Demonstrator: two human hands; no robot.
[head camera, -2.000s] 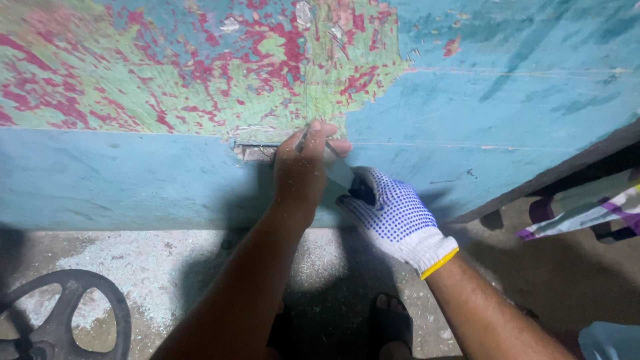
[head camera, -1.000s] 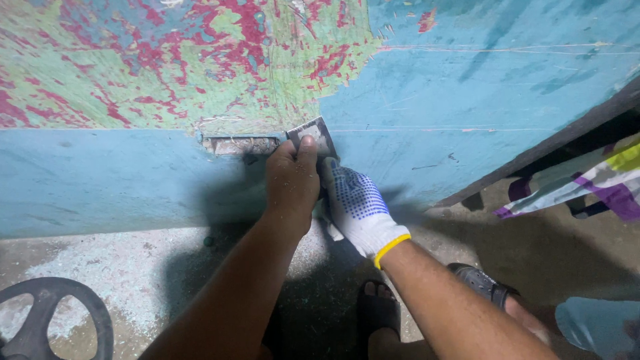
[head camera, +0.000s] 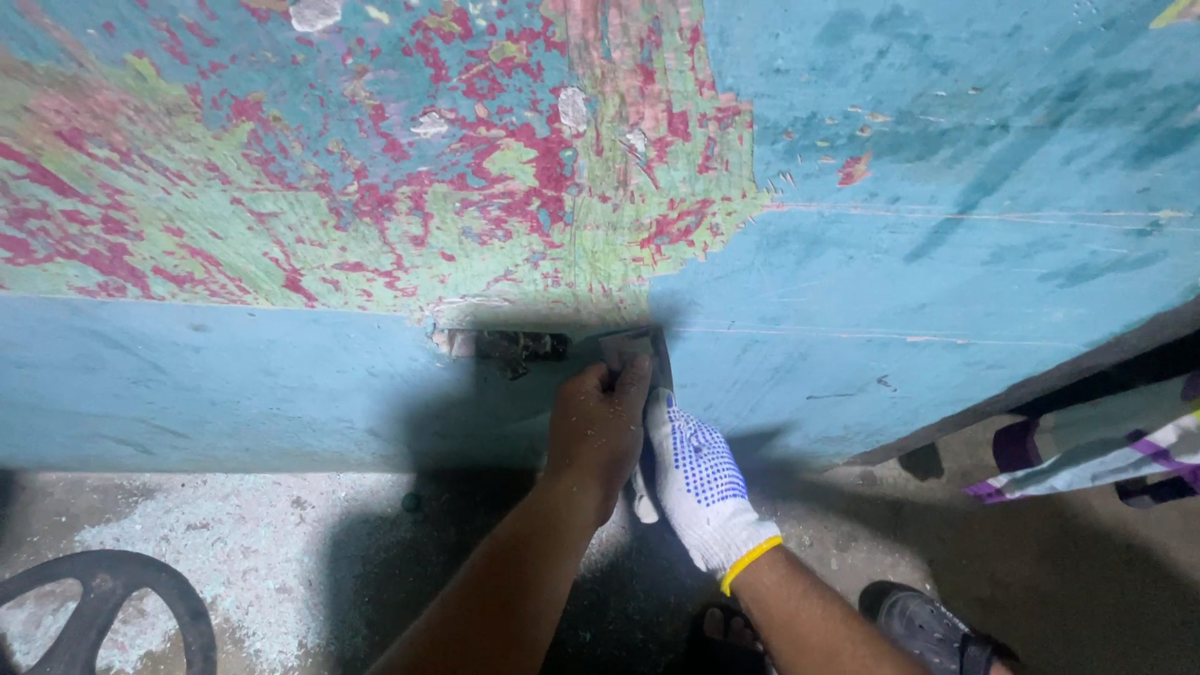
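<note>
A flat scraper blade (head camera: 630, 343) lies against the painted wall (head camera: 525, 253), at the lower edge of a scraped area. My bare left hand (head camera: 605, 422) presses its fingertips on the blade. My right hand (head camera: 698, 469), in a white knitted glove with blue dots and a yellow cuff, is closed at the scraper's lower end; its fingers and the handle are mostly hidden. Left of the blade, a dark narrow recess (head camera: 511, 349) with broken edges shows in the wall. Above, green, pink and older blue layers are exposed; smooth blue paint lies to the right and below.
Pale paint flakes (head camera: 253, 562) cover the floor along the wall. A dark wheel-shaped object (head camera: 103, 600) stands at the lower left. A striped cloth (head camera: 1106, 441) hangs at the right. Sandalled feet (head camera: 923, 619) are on the floor, near the lower right.
The blade, tilted one second ago, now lies more level along the scraped area's edge. Both hands stay together on the scraper. The view has come nearer the wall.
</note>
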